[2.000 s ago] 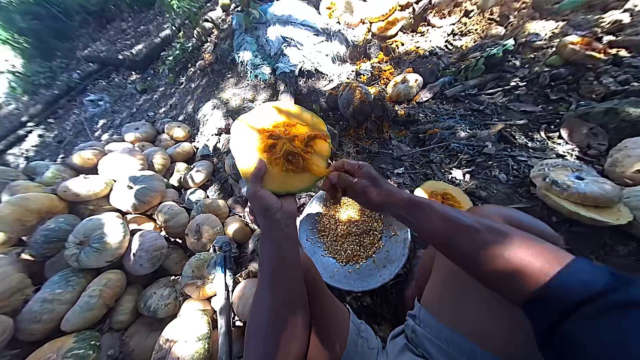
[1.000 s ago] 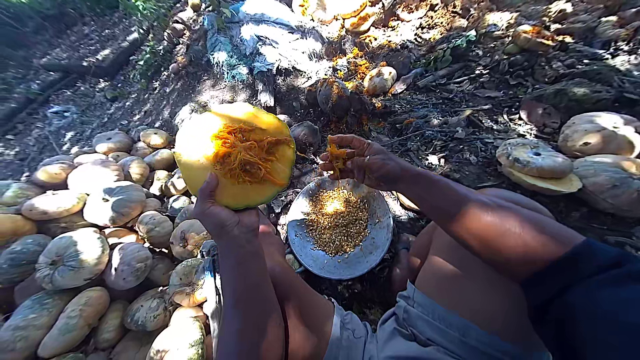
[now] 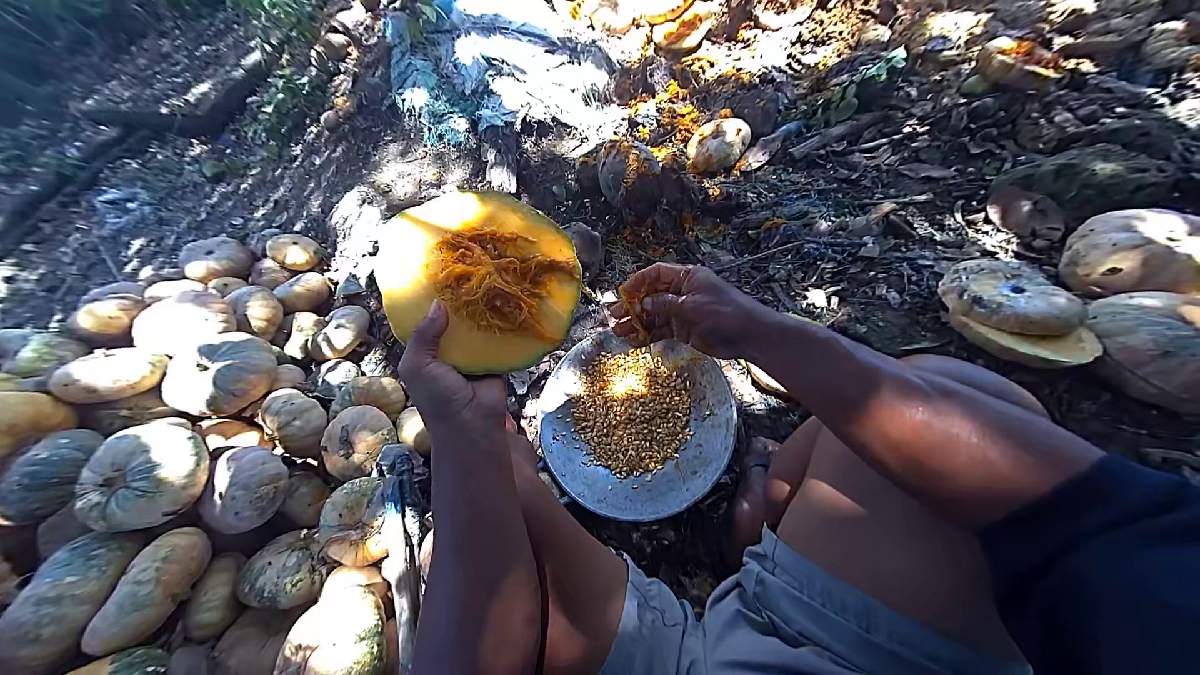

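Note:
My left hand (image 3: 455,380) grips the lower edge of a halved pumpkin (image 3: 403,272), thumb on its yellow cut face. Orange stringy pulp (image 3: 497,281) fills the hollow in its middle. To the right of the pumpkin, my right hand (image 3: 689,305) pinches a clump of orange pulp (image 3: 635,305) between its fingers, above the far rim of a round metal pan (image 3: 647,502). A heap of pale pumpkin seeds (image 3: 633,412) lies in the pan. Part of another cut pumpkin (image 3: 764,377) shows behind my right forearm.
Many whole pumpkins (image 3: 145,473) are piled at the left, beside an upright piece of wood (image 3: 403,553). More pumpkins (image 3: 1139,253) and a cut one (image 3: 1012,298) lie at the right. Farther off are a pale cloth or sheet (image 3: 525,70), scattered orange pulp and pumpkin pieces.
Two seconds ago my right hand was at the pumpkin's cut face. It moved off to the right with pulp in its fingers and is now over the pan's far side. The left hand still holds the pumpkin.

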